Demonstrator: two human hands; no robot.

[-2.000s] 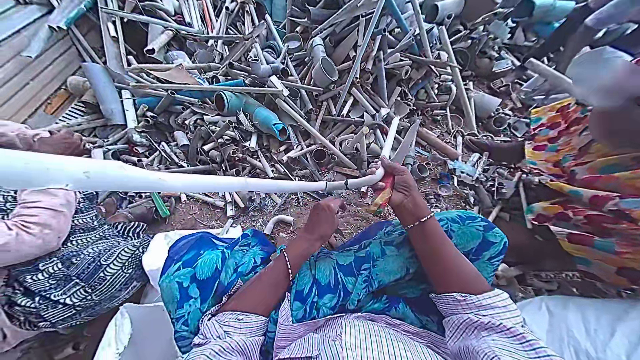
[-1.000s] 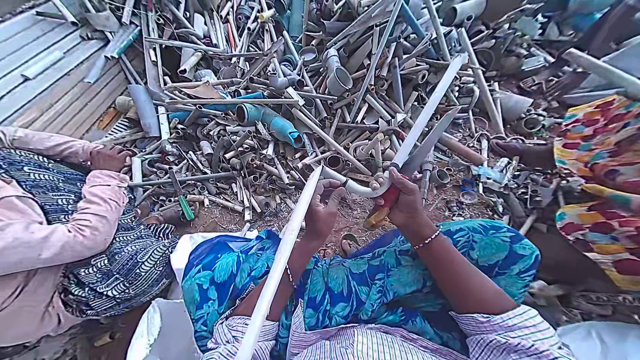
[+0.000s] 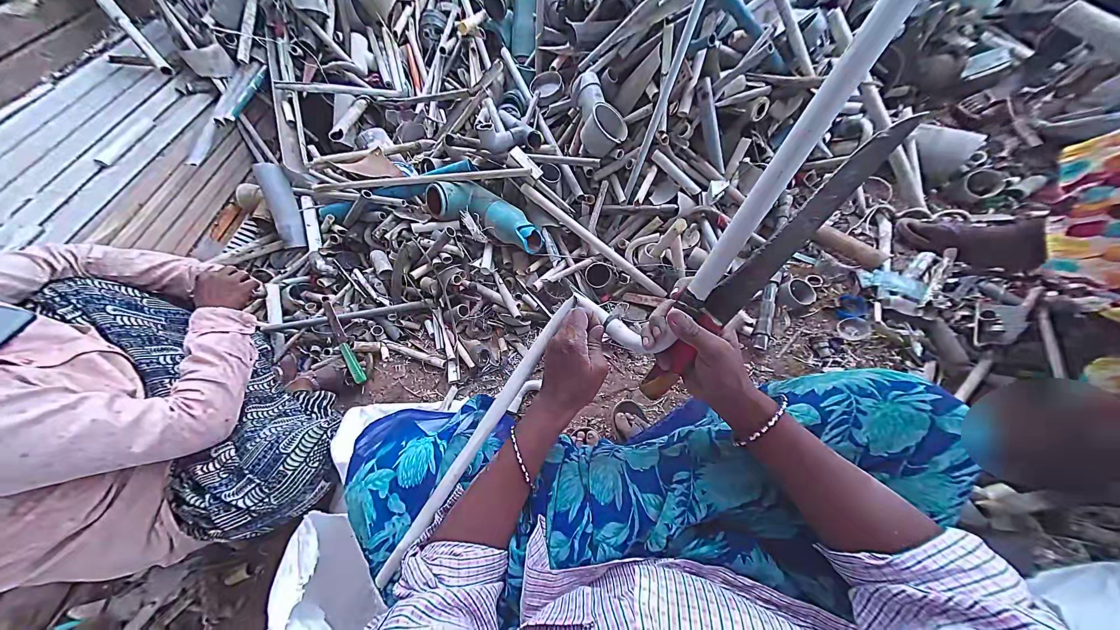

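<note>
My left hand is closed around the upper end of a thin white plastic pipe that slants down across my lap. My right hand grips the red handle of a long dark-bladed knife, together with a thicker white plastic pipe that rises to the upper right. The blade lies alongside this pipe. A curved white pipe elbow runs from my right hand toward the fingers of my left; whether it touches the thin pipe cannot be told.
A large heap of scrap plastic pipes and fittings spreads ahead. Another person's hand is at the left, near a green-handled knife. Corrugated sheeting lies at the upper left. A white sack is beside my lap.
Two seconds ago one long white pipe stretched left from my right hand. Now a thin pipe slants over my lap in my left hand, and the pipe in my right hand points to the upper right.
</note>
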